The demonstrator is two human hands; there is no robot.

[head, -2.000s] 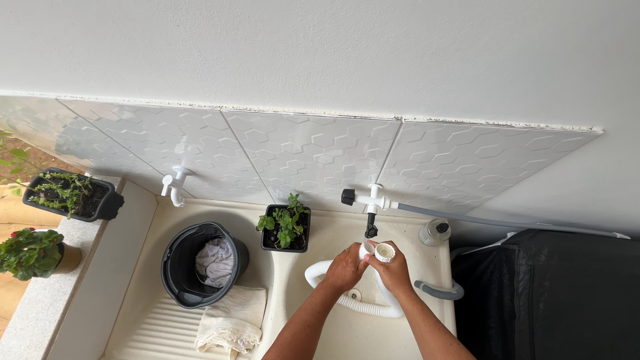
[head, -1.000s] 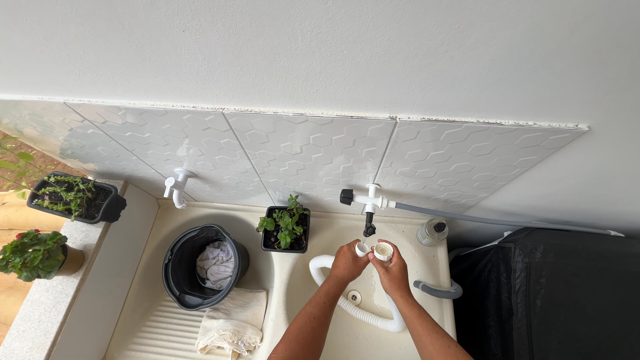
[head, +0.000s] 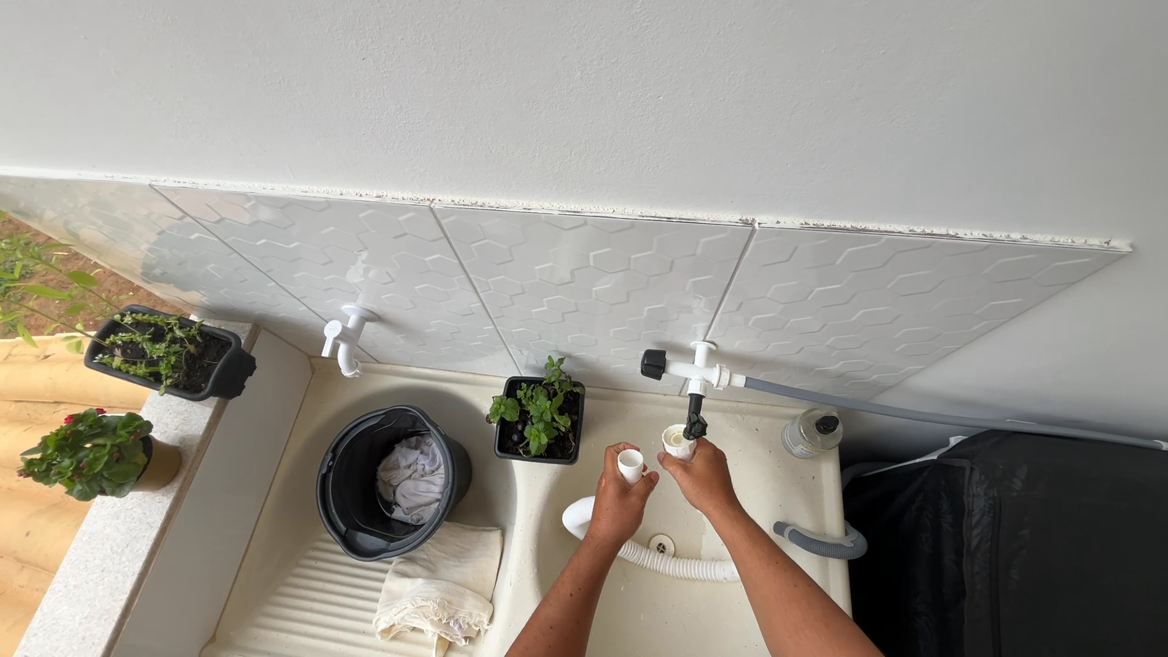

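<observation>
My left hand point(head: 622, 497) is closed around a white plastic pipe end point(head: 630, 463), its round opening facing up. In my right hand point(head: 701, 470) is a white plastic fitting point(head: 677, 441), held just below the black spout point(head: 696, 422) of the white tap point(head: 698, 368). The two white pieces are apart. A white corrugated hose point(head: 680, 564) curves through the sink basin point(head: 707, 611) behind my forearms, past the drain point(head: 662, 545). Whether it joins the piece in my left hand is hidden.
Left of the basin are a potted plant point(head: 540, 420), a black bucket point(head: 394, 482) holding cloth, and a cream cloth point(head: 440, 589) on the ridged washboard. A clear bottle point(head: 812, 432) stands at the back right corner, near a grey hose end point(head: 821, 540). A second tap point(head: 345, 339) is farther left.
My hands have moved apart, separating the two white pieces that were held side by side. My right hand has gone up to the black spout with its fitting.
</observation>
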